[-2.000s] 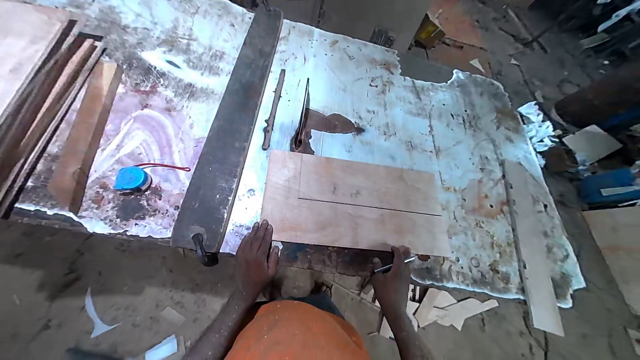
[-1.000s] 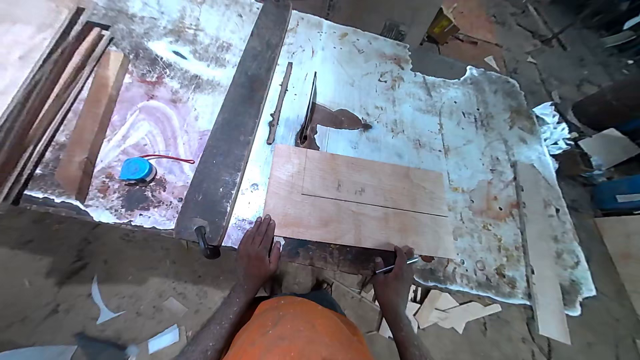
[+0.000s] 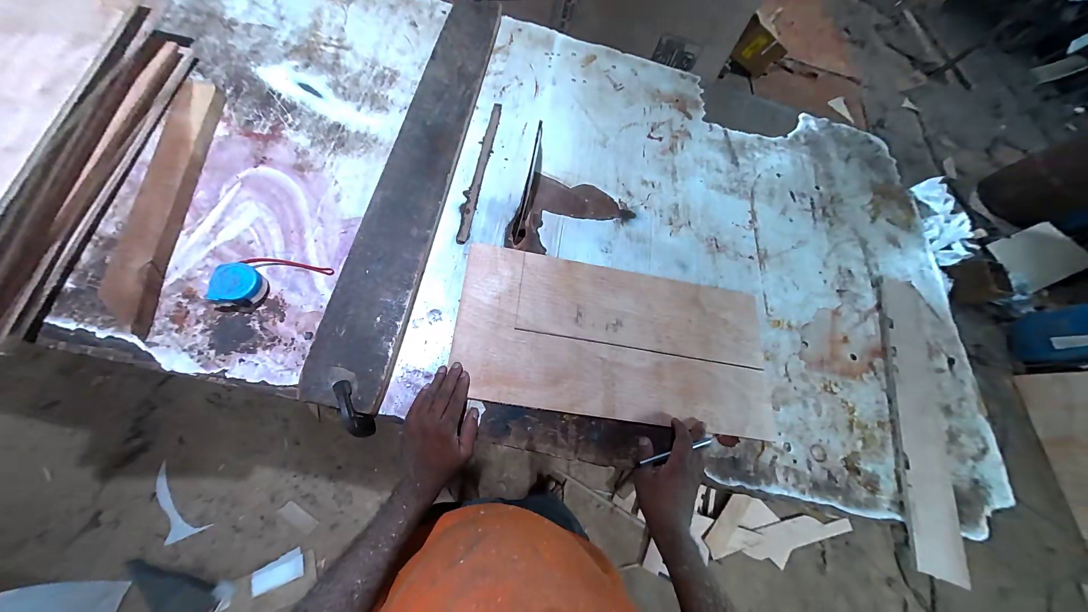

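A rectangular plywood sheet [image 3: 612, 340] lies at the near edge of the worn worktable [image 3: 671, 161]; a long dark line and a fainter line crossing near its left end mark it. My left hand [image 3: 440, 425] rests with fingers extended on the sheet's lower left corner and holds nothing. At the sheet's near edge, right of its middle, my right hand [image 3: 671, 467] has a slim pen-like tool [image 3: 676, 453] between its fingers, with fingertips touching the plywood. Beyond the sheet, a thin blade-like piece [image 3: 529, 183] stands at a hole in the table covering.
Left of the sheet lies a long dark board [image 3: 399, 204] with a black handle [image 3: 353, 412]. A blue tape measure [image 3: 237, 286], a wood block [image 3: 161, 204] and stacked boards [image 3: 85, 161] are farther left. A pale strip [image 3: 922, 433] overhangs at right. Offcuts [image 3: 765, 527] litter the floor.
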